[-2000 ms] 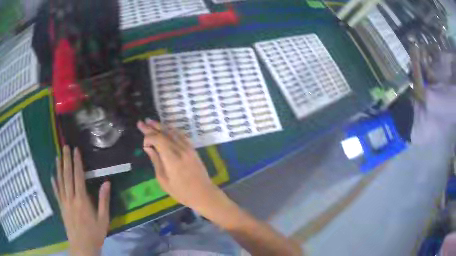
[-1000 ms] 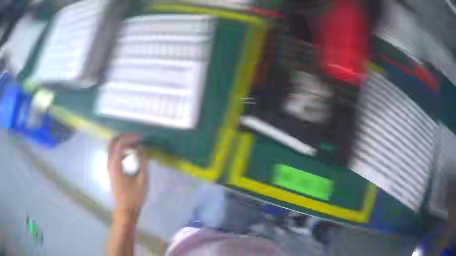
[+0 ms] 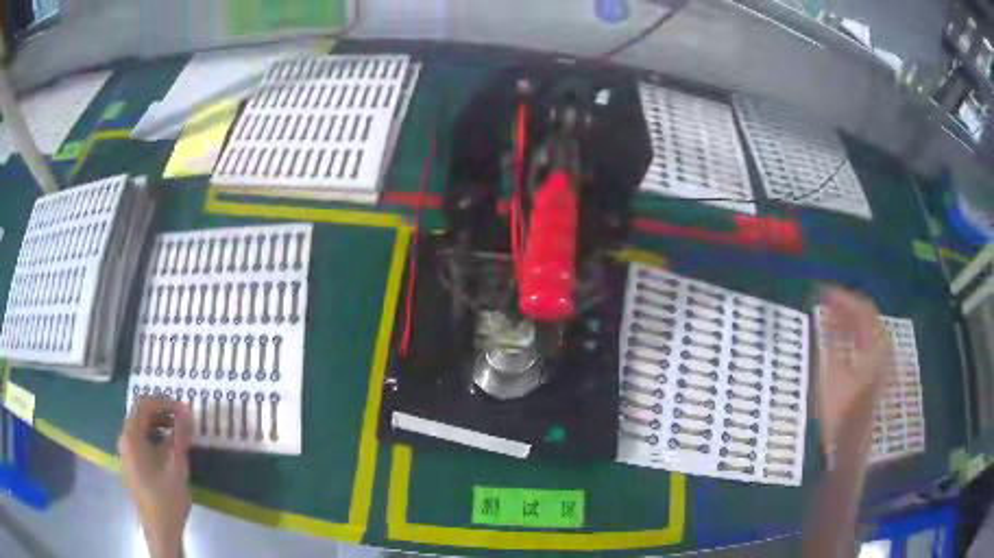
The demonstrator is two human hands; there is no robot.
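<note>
My left hand [image 3: 159,469] is at the lower left corner of the left part tray [image 3: 286,431], fingers curled around a small dark spot; whether they grip a part is unclear. My right hand [image 3: 852,365] is blurred over the far right tray [image 3: 902,381]; whether it holds anything cannot be told. The near right tray [image 3: 714,376] holds rows of thin dark parts. Between the trays stands the black test fixture [image 3: 589,403] with its red clamp handle [image 3: 549,256] above a silver cylinder [image 3: 508,371]. I see no part on the cylinder.
Stacked trays [image 3: 60,273] stand at the far left. More trays lie behind, at back left [image 3: 316,125] and back right [image 3: 692,142], near a yellow sheet [image 3: 202,136]. A green label [image 3: 529,507] and yellow tape lie in front of the fixture. Blue objects show at both lower sides.
The view has swung and levelled, with the fixture now central. My left hand has moved from the bench's front edge onto the left tray. My right hand has come into view at the right.
</note>
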